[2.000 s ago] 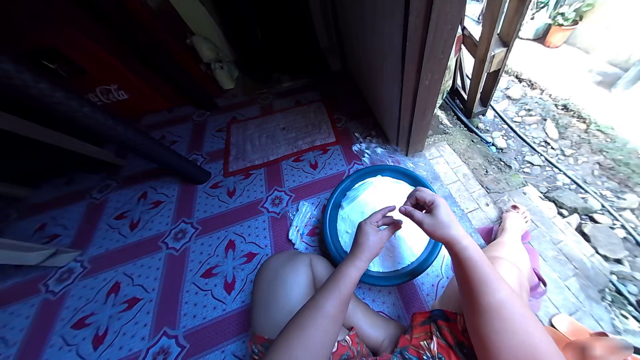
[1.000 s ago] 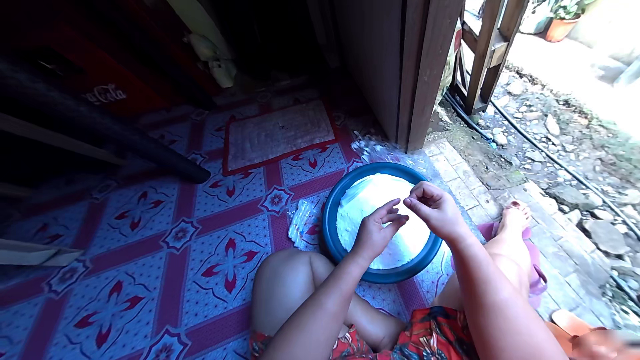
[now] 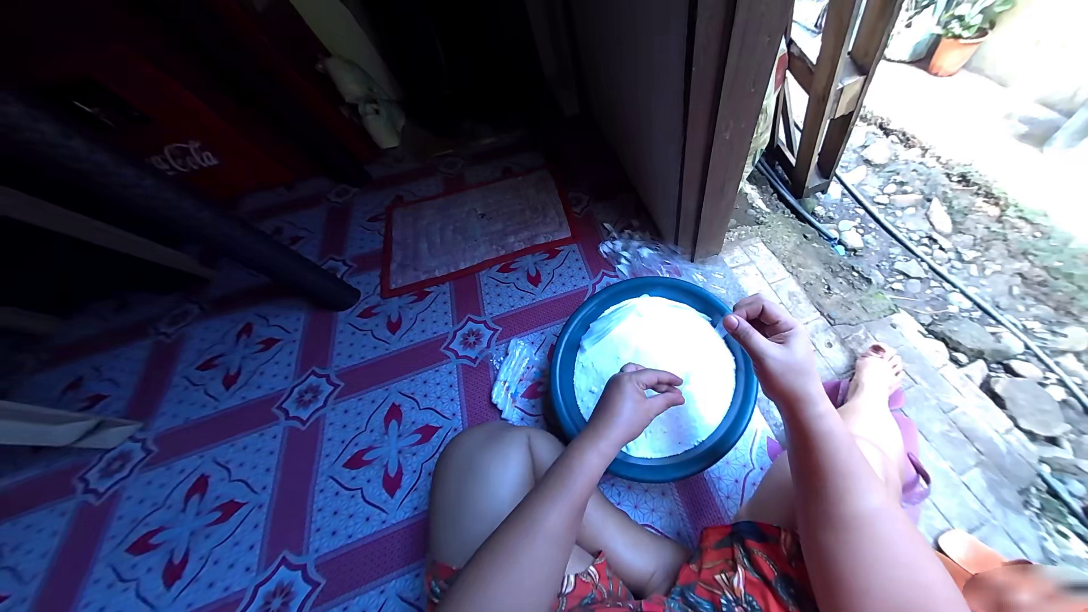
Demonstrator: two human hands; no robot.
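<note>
A round blue-green plastic basin (image 3: 568, 374) stands on the floor before me, holding a bright white material (image 3: 671, 340) whose texture is washed out by the light. Over the basin's near left part is my left hand (image 3: 642, 399), its thumb and fingers bent toward each other; whether anything lies between them is not clear. My right hand (image 3: 769, 340) is raised at the basin's right rim, thumb and forefinger pinched on a small, pale, translucent piece (image 3: 722, 326). A clear plastic bundle (image 3: 512, 378) lies just left of the basin.
More clear plastic (image 3: 646, 255) lies on the patterned floor covering (image 3: 382, 450) behind the basin, by a wooden door frame (image 3: 722, 153). Farther back is a red-edged mat (image 3: 480, 225). A dark pole (image 3: 314, 276) reaches in from the left. My sandalled foot (image 3: 875, 391) rests at right on paving.
My hands, close together over the basin before, are now apart: the right one has moved right to the rim, and the left one is lower over the white material.
</note>
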